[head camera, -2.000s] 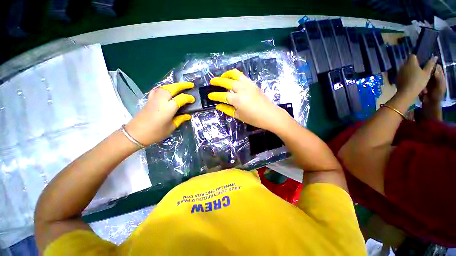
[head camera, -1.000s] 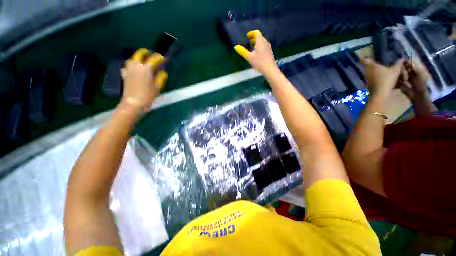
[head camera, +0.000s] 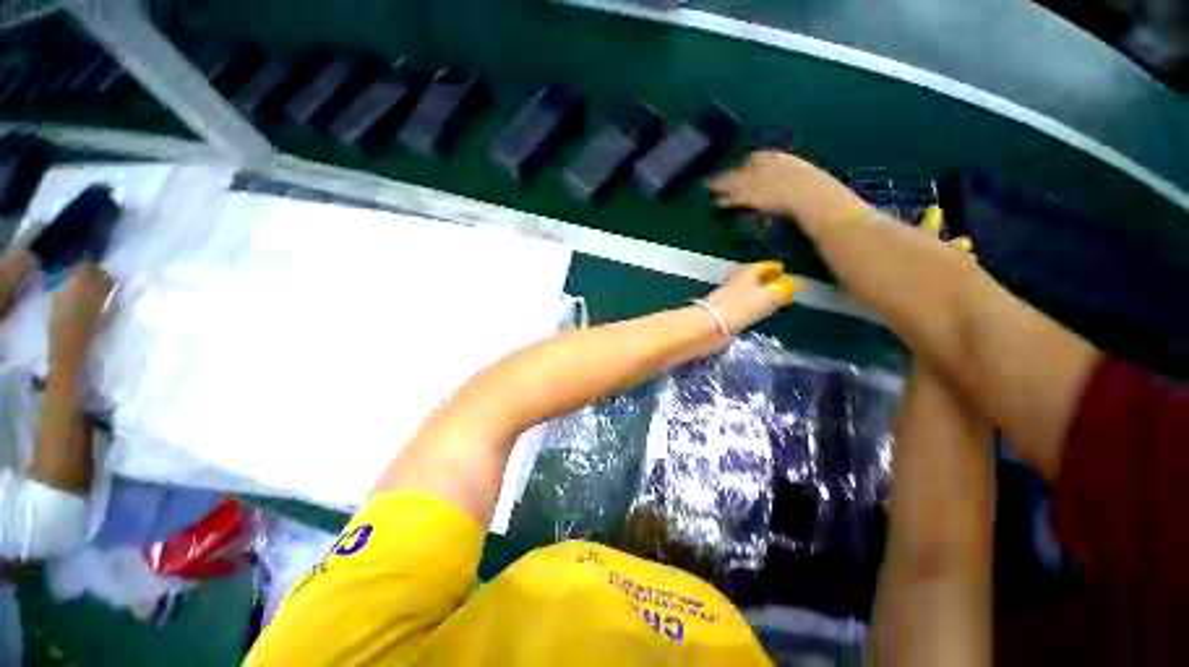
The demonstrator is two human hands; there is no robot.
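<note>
My left hand (head camera: pixel 750 297), with yellow finger cots, is over the white edge strip of the green lane. Its fingers are bent, and no object shows in it. My right hand (head camera: pixel 949 235) is farther right over the lane, mostly hidden behind another person's arm; only yellow fingertips show, near dark housings. Several dark device housings (head camera: pixel 606 153) lie in a slanted row on the lane, left of that person's hand. The parts tray (head camera: pixel 822 456) lies on the bench below my hands under shiny clear plastic film (head camera: pixel 711 443), with glare on it.
A maroon-sleeved person's arm (head camera: pixel 900 267) crosses mine from the right, its hand over the lane. A white sheet (head camera: pixel 326 339) covers the bench at left. At far left, a white-shirted person's hands (head camera: pixel 81 293) hold a dark piece. A red object (head camera: pixel 196 537) shows below.
The view has swung left. The dark housing seen at my left hand no longer shows there. My right hand has gone behind the neighbour's arm, which now reaches over the lane.
</note>
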